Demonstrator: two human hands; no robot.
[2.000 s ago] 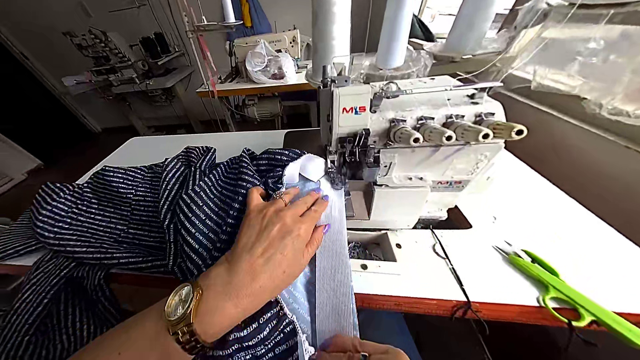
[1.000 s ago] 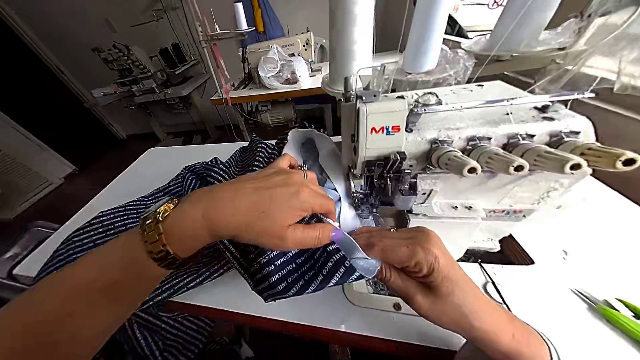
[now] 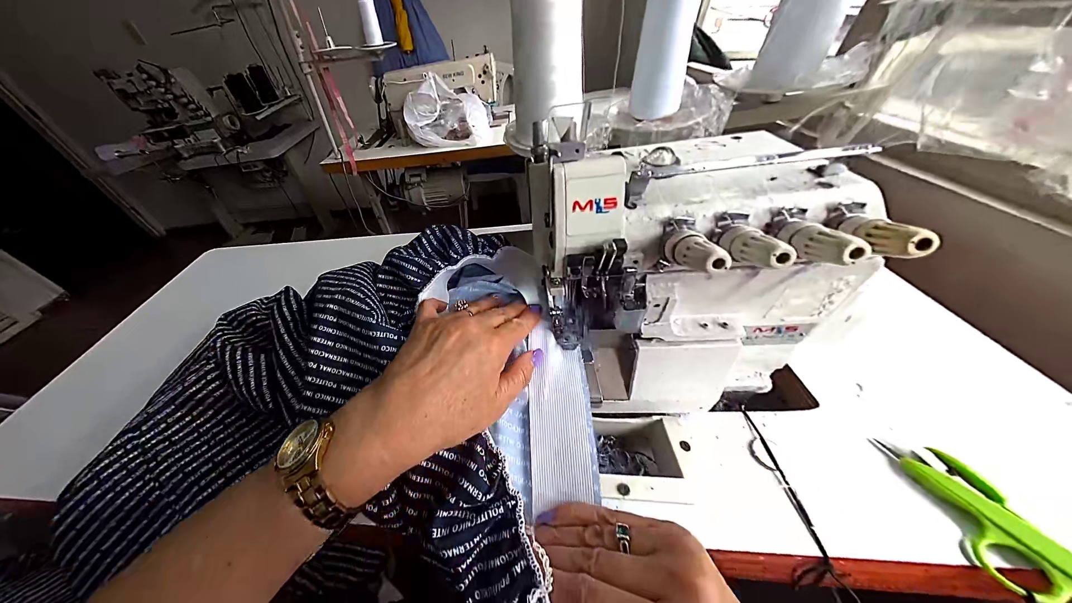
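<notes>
A white overlock sewing machine (image 3: 703, 276) stands on the white table. A navy printed fabric (image 3: 318, 335) lies bunched left of it, its light blue inner side partly turned up. A ribbed white elastic band (image 3: 563, 427) runs from the table's front edge up to the presser foot (image 3: 565, 322). My left hand (image 3: 456, 364), with a gold watch, lies on the fabric beside the band, fingertips close to the foot. At the front edge my right hand (image 3: 628, 553) holds the lower end of the band and fabric, its grip partly hidden.
Green-handled scissors (image 3: 980, 511) lie at the right on the table (image 3: 904, 368). Black tweezers or a similar thin tool (image 3: 787, 486) lies nearer the machine. Thread cones (image 3: 662, 59) stand behind. Another sewing machine (image 3: 444, 84) and a plastic bag (image 3: 445, 113) are farther back.
My right hand has moved from near the presser foot down to the table's front edge. My left hand has come off the fold beside it and now lies flat. The band is stretched out straight again.
</notes>
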